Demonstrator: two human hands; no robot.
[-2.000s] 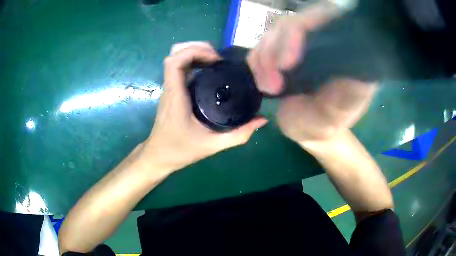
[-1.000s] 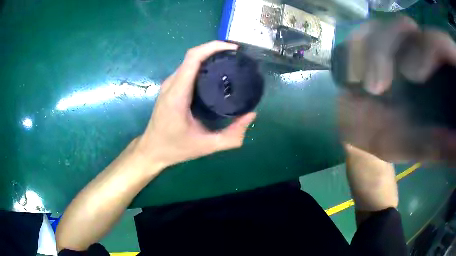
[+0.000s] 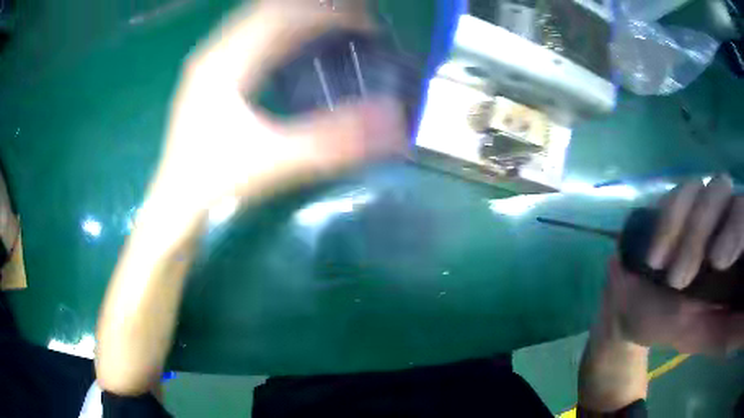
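My left hand [image 3: 245, 122] is blurred and holds a round black housing [image 3: 310, 77] above the bench, left of the feeder. The housing's end shows blurred bright streaks. My right hand [image 3: 689, 253] is at the right edge, gripped around the black electric screwdriver [image 3: 640, 237], whose body is partly hidden by my fingers. Its thin bit [image 3: 577, 227] points left over the bench, apart from the housing. The screw feeder [image 3: 534, 69] stands at the top right, with its metal pick-up block [image 3: 514, 135] at the near end.
The glossy green bench [image 3: 326, 318] has bright reflections. A crumpled clear plastic bag [image 3: 665, 57] lies right of the feeder. A tan flat piece [image 3: 15, 261] is at the left edge, by part of another person's hand [image 3: 6, 216]. A yellow line [image 3: 669, 366] crosses the floor at lower right.
My left hand has moved the housing up and left. My right hand has moved lower and right, and the screwdriver's bit now shows. The view has shifted, showing more of the feeder and bag.
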